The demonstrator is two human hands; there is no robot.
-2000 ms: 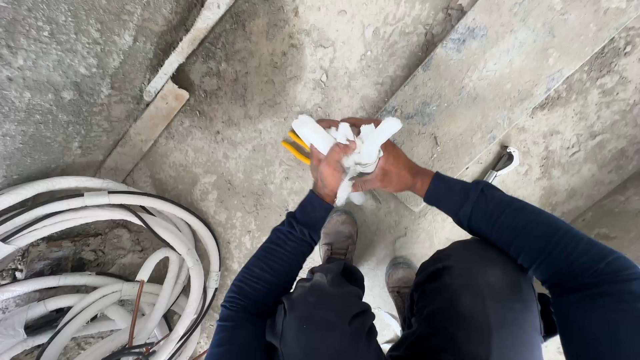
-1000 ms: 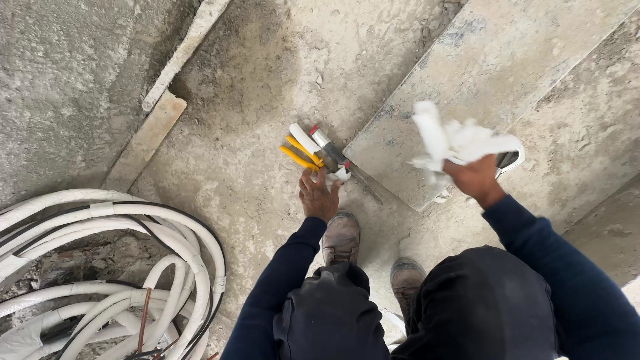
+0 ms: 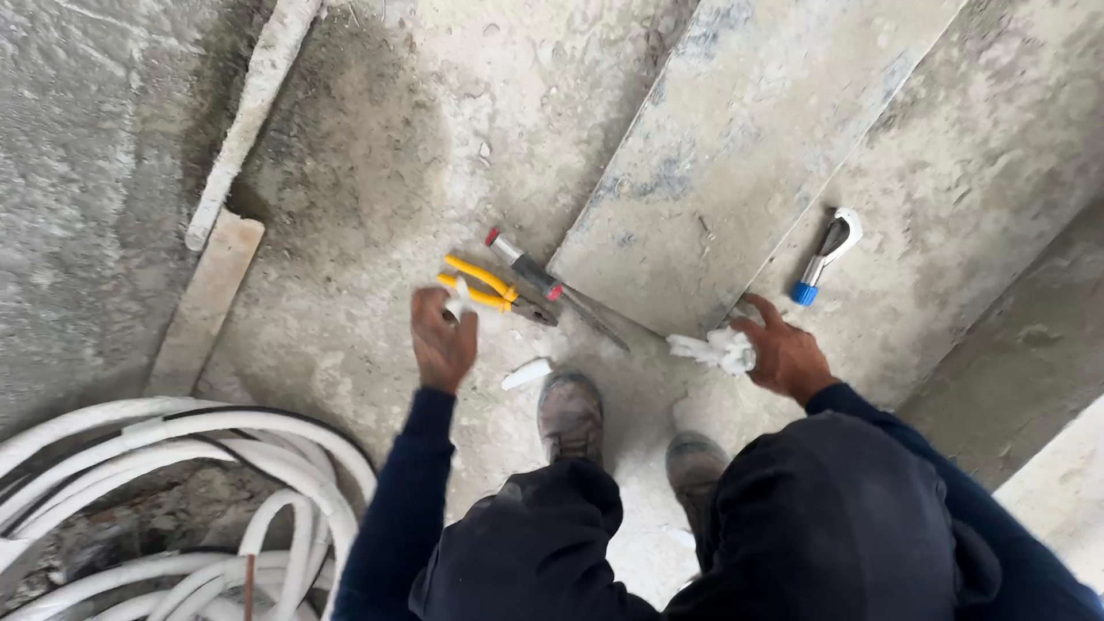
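My left hand (image 3: 442,339) pinches a small white scrap (image 3: 466,302) between thumb and fingers, just left of yellow-handled pliers (image 3: 487,285) on the concrete floor. Beside the pliers lies a screwdriver (image 3: 526,266) with a grey and black handle, red at its ends. My right hand (image 3: 780,349) is low over the floor, fingers spread, against a crumpled white bundle (image 3: 720,350); whether it grips the bundle cannot be told. A pipe cutter (image 3: 825,256) with a blue knob lies beyond the right hand. Another white piece (image 3: 527,373) lies near my left boot.
Coiled white insulated pipes (image 3: 319,470) with black cable lie at lower left. A long board (image 3: 742,129) crosses the floor at upper right. Two narrow strips, one whitish (image 3: 250,121) and one of wood (image 3: 207,302), lie at left. My boots (image 3: 571,418) stand near the middle.
Both hands held white pieces together two seconds ago; they are now apart. The right hand has come down from over the pipe cutter, which now shows fully. The left hand has moved left of the pliers.
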